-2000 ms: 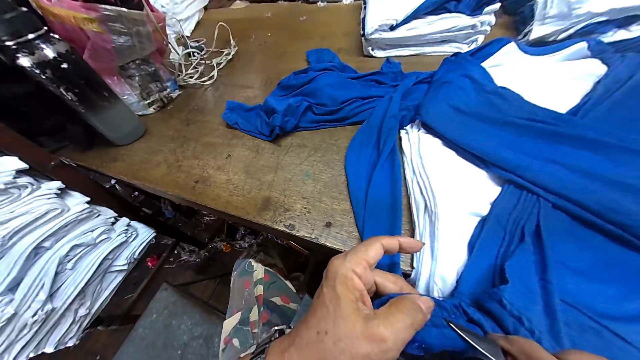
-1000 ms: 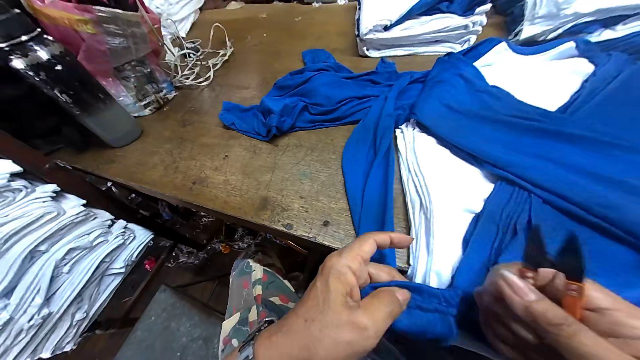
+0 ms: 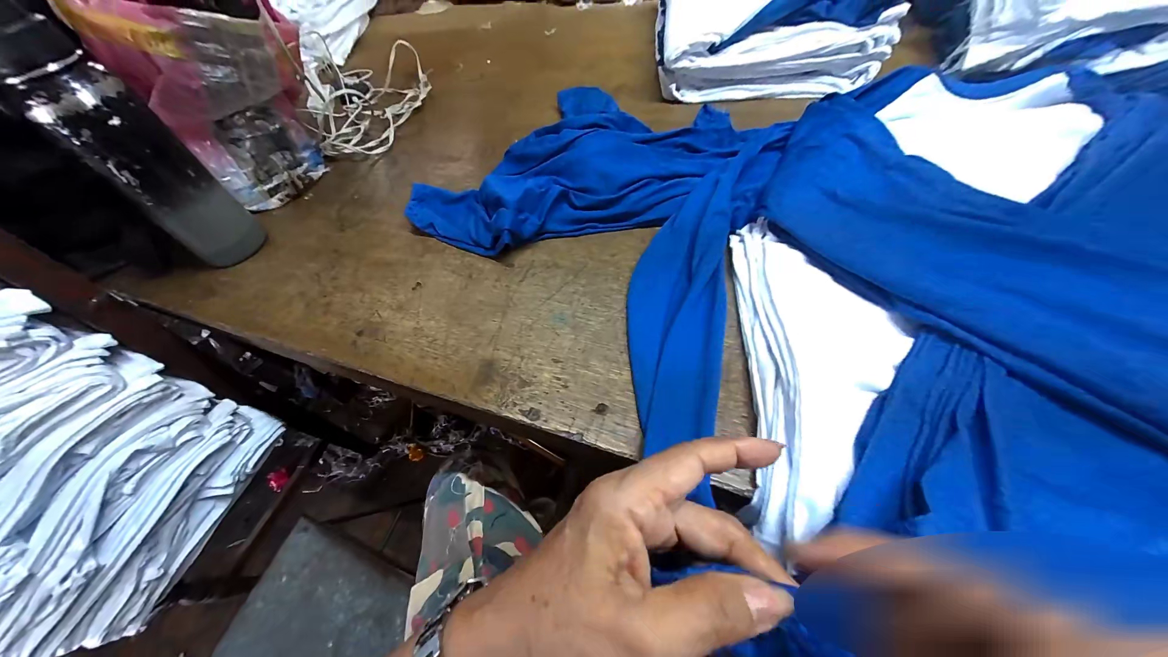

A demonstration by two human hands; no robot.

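Observation:
Blue and white garments lie heaped over the right half of the table, a blue garment (image 3: pixel 1049 265) across folded white cloth (image 3: pixel 812 356). A blue sleeve hangs down over the table's front edge. At the bottom middle my left hand (image 3: pixel 657 557) pinches a blue cloth edge between thumb and fingers; a metal watch is on its wrist. My right hand (image 3: pixel 949 593) is strongly blurred beside it, at the bottom right, over blue cloth. What my right hand holds cannot be made out.
A dark bottle (image 3: pixel 137 155), a pink plastic bag (image 3: pixel 219 91) and tangled white cord (image 3: pixel 365 100) are on the wooden table (image 3: pixel 511 328) at left. Stacked white cloth (image 3: pixel 109 474) stands at lower left. Another folded stack (image 3: pixel 785 55) lies at the back.
A second ago my right hand showed small orange-handled snips, blades up, to the right of my left hand. It has moved left, close to my left fingertips, and the snips are not discernible.

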